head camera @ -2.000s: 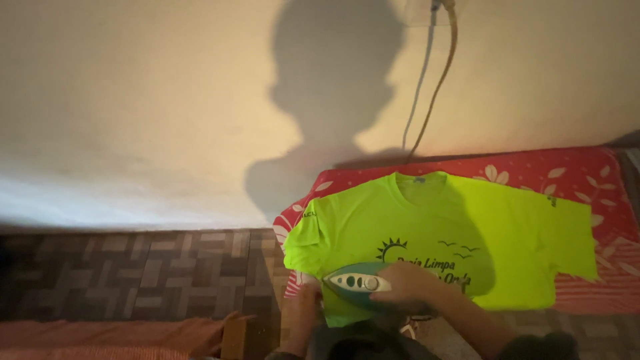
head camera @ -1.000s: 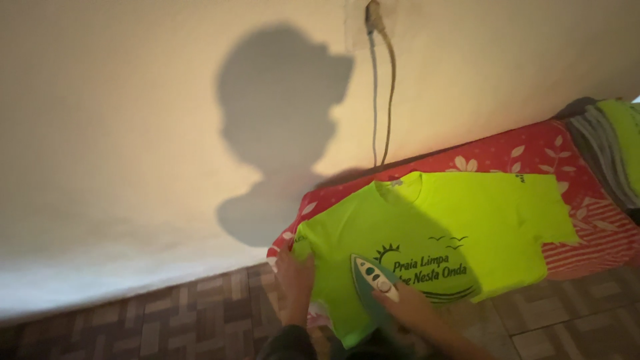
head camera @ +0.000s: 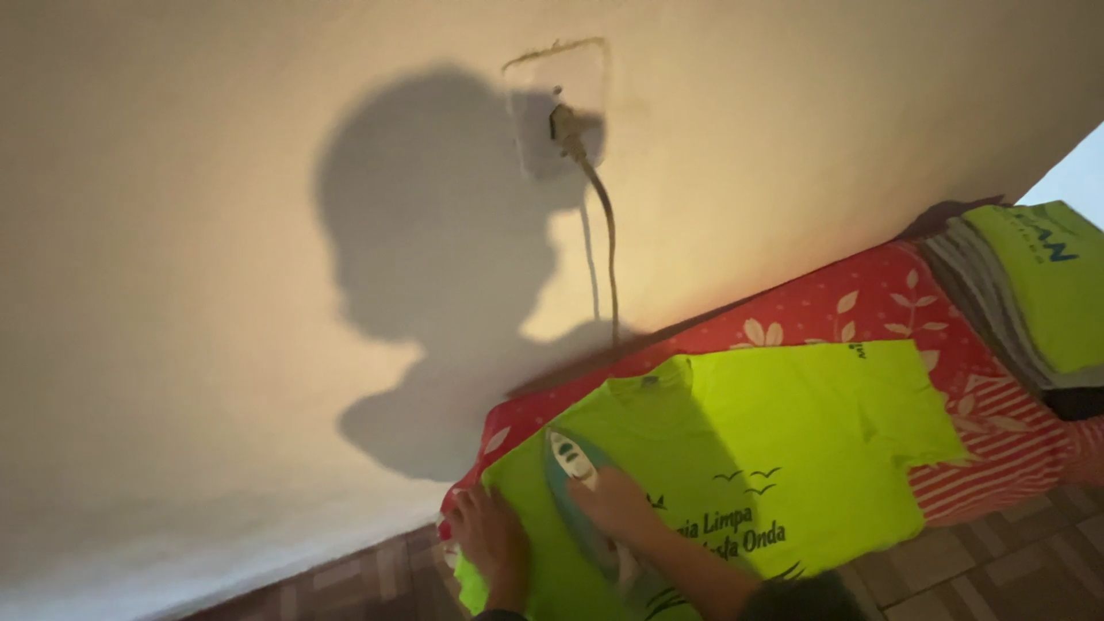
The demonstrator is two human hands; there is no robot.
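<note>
A neon yellow-green T-shirt (head camera: 802,414) with dark printing lies spread over a red leaf-patterned cloth (head camera: 871,302). On its left part rests a teal and white clothes iron (head camera: 573,474), its tip pointing up toward the shoulder. My right hand (head camera: 617,509) is closed around the iron's handle. To the left of the iron, my left hand (head camera: 492,535) lies on the sleeve edge of the shirt, with its fingers over the fabric; whether it pinches the cloth is unclear.
Folded clothes (head camera: 1035,285), grey ones and a neon one on top, are stacked at the cloth's right end. A plug (head camera: 565,129) sits in a wall outlet, its cord (head camera: 612,250) hanging behind the cloth. Tiled floor (head camera: 1009,543) shows below. A shadow falls on the wall and shirt.
The iron has turned from pointing left to pointing up and has moved up the shirt toward the shoulder, my right hand on it. The view has swung, bringing the outlet and folded stack into sight.
</note>
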